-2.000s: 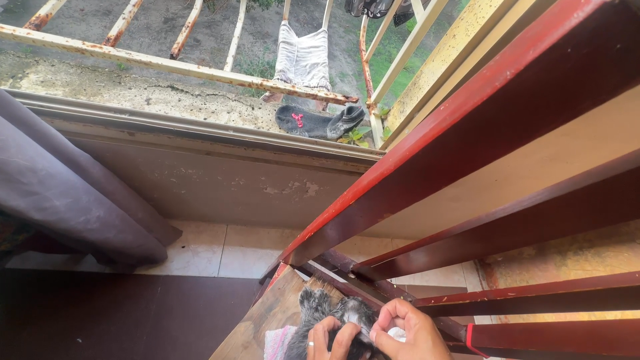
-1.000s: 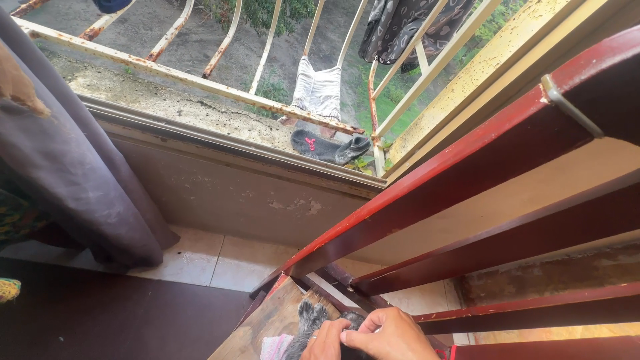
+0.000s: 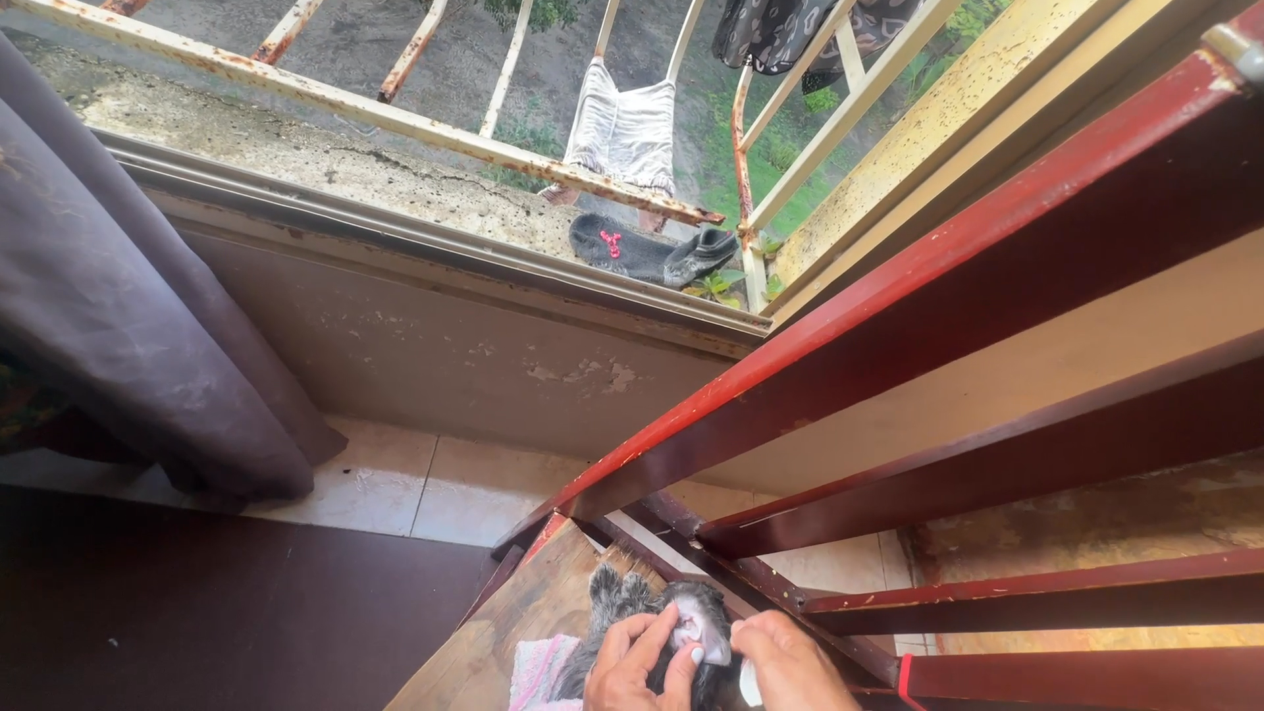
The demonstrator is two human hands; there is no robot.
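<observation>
A small animal with dark grey fur (image 3: 620, 595) lies on a wooden board (image 3: 484, 642) at the bottom middle, its paws toward the window. My left hand (image 3: 637, 664) holds the animal's ear (image 3: 699, 630) turned back between fingers and thumb, so that its pale inner side shows. Just right of the ear is my right hand (image 3: 790, 664), fingers bent around a small white item (image 3: 750, 683), perhaps a cotton pad or tissue. A pink and white cloth (image 3: 541, 671) lies beside the animal. Much of its body is hidden by my hands and the frame's edge.
Red-brown wooden slats (image 3: 889, 286) rise at the right. A grey curtain (image 3: 148, 276) hangs at the left. Behind stands a low wall (image 3: 444, 346) under a window ledge with a dark sock (image 3: 642, 252). Rusty white bars (image 3: 395, 118) and hanging white shorts (image 3: 622, 128) are outside.
The ear's pale inner side, hidden by my hands one second ago, now shows. My right hand has moved apart from my left, to the right.
</observation>
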